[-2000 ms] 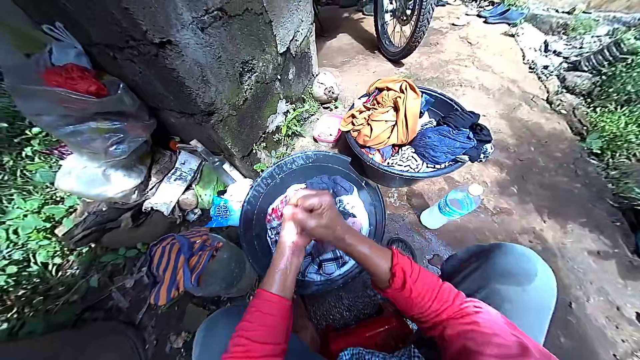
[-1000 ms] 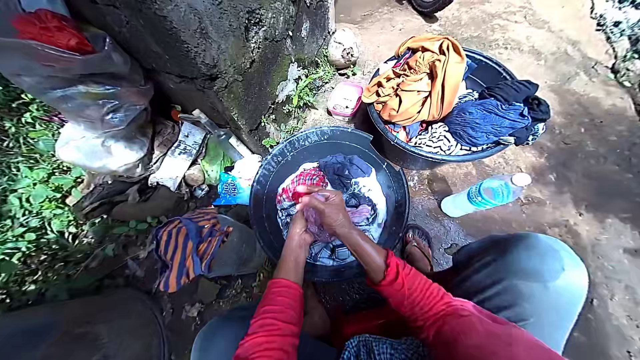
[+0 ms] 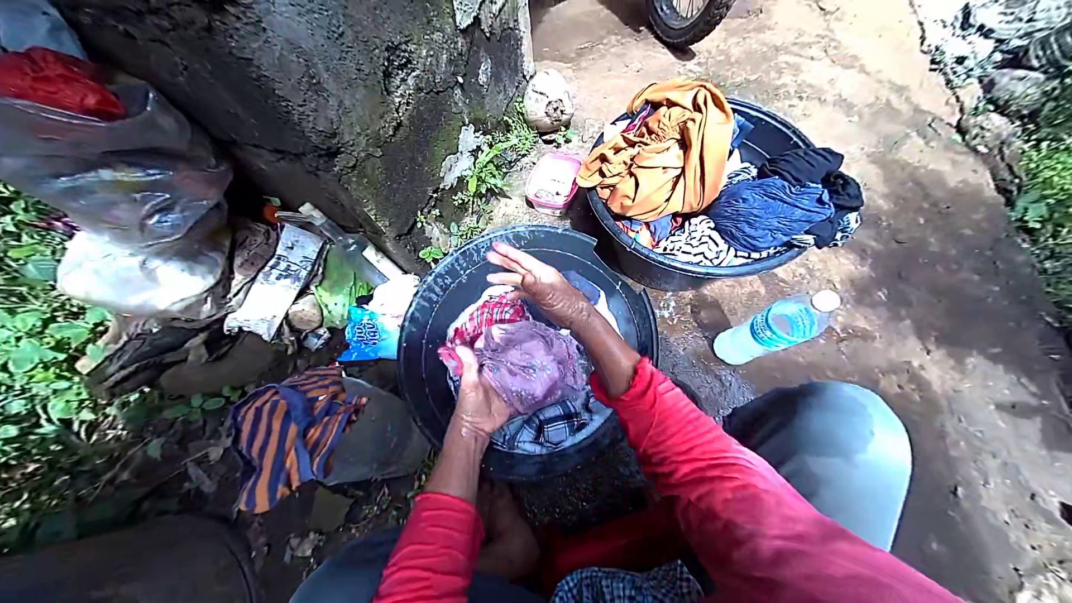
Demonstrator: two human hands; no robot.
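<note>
Over a black plastic tub (image 3: 419, 335) of wet laundry, my left hand (image 3: 479, 398) holds a wet purple cloth (image 3: 532, 362) at its left side. Raised above the cloth, my right hand (image 3: 544, 289) has its fingers apart and holds nothing that I can see. Beneath lie a red checked cloth (image 3: 494, 314) and a dark plaid cloth (image 3: 544, 425). The tub's rim has a broken gap at the upper right.
A second black tub (image 3: 662, 270) holds an orange cloth (image 3: 670, 155) and dark blue clothes (image 3: 770, 209). Nearby are a plastic bottle (image 3: 770, 328) and a pink container (image 3: 553, 182). A striped cloth (image 3: 289, 431) lies at left, below litter and a plastic bag (image 3: 126, 176) beside a rough wall.
My hands were close together over the tub; now they are apart, the right one raised with spread fingers. The purple cloth now shows spread beside my left hand.
</note>
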